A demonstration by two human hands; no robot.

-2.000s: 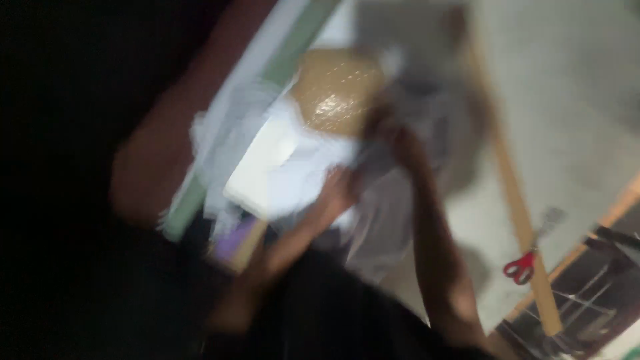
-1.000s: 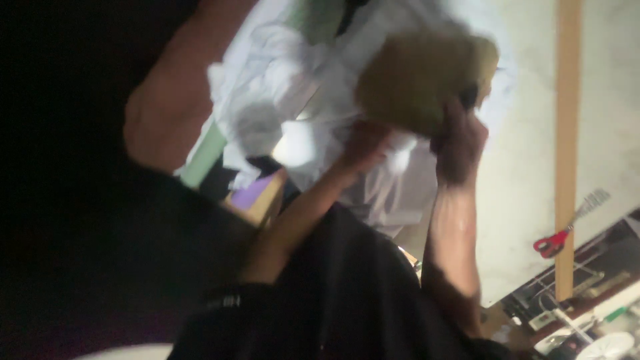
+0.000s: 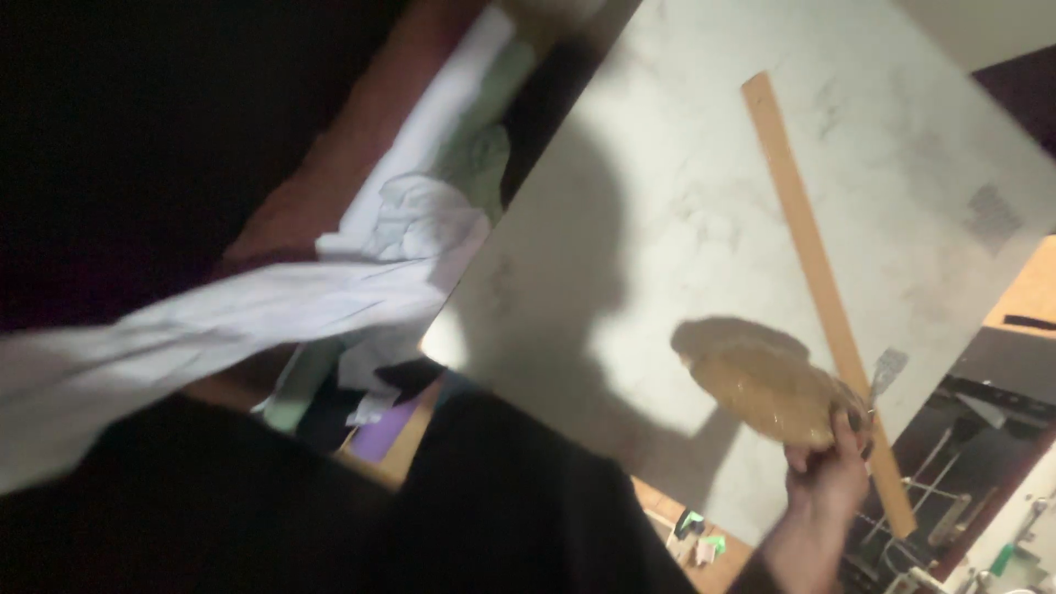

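Note:
My right hand (image 3: 829, 462) grips the near edge of a rounded, shiny tan object (image 3: 763, 392), which looks wrapped in clear plastic and is held over the pale board. My left hand is not visible. A long white cloth (image 3: 280, 305) stretches from the left edge of the view to a crumpled bundle of white cloth (image 3: 421, 223) beside the board. A flat wooden strip (image 3: 804, 223) lies across the pale marbled board (image 3: 660, 231). Part of a metal utensil or mesh piece (image 3: 889, 367) shows beside the strip, just past my right hand.
A green padded edge (image 3: 289, 396) and a purple object (image 3: 384, 433) lie at the board's left side. At the lower right stands a dark rack (image 3: 940, 470) with metal rods. Small green and pink items (image 3: 705, 544) lie below the board. My shadow falls across the board.
The tan object has moved off the white cloth to over the board, in my right hand. My left hand has left the view. The white cloth now stretches out to the left.

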